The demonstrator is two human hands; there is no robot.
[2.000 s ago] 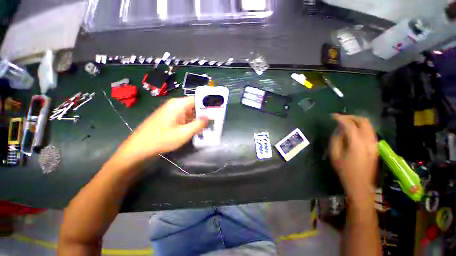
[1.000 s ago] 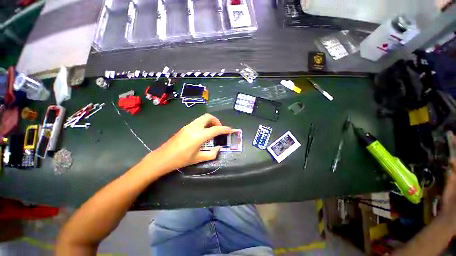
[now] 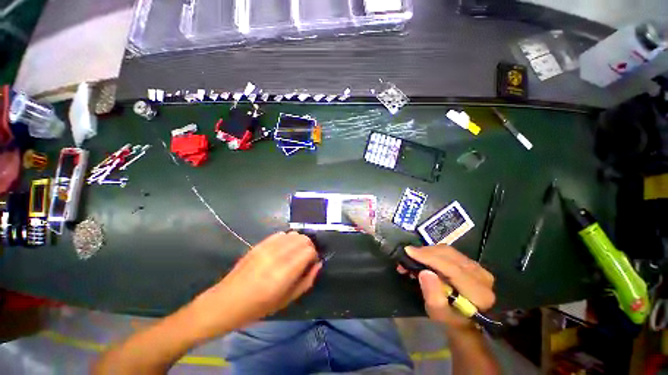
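Observation:
A white phone housing (image 3: 335, 212) lies flat on the green mat, with a dark screen at its left part and a reddish patch at its right end. My right hand (image 3: 450, 282) holds a yellow-and-black soldering iron (image 3: 410, 261) like a pen. The iron's metal tip points up-left over the housing's right part; contact cannot be told. My left hand (image 3: 282, 267) is below the housing's left end, fingers pinched near the end of the thin solder wire (image 3: 220, 218). What its fingertips hold is largely hidden.
A blue-white board (image 3: 410, 208), battery (image 3: 446, 223), tweezers (image 3: 491, 221) and green screwdriver (image 3: 614, 269) lie right. A black keypad housing (image 3: 405, 156), screen (image 3: 296, 130) and red parts (image 3: 190, 147) lie behind. Thin sticks (image 3: 116, 164), screws (image 3: 89, 238) and phones (image 3: 67, 187) lie left.
My left hand has let go of the housing and moved below it. The housing now lies flat on the mat. My right hand has come in from the right with the soldering iron.

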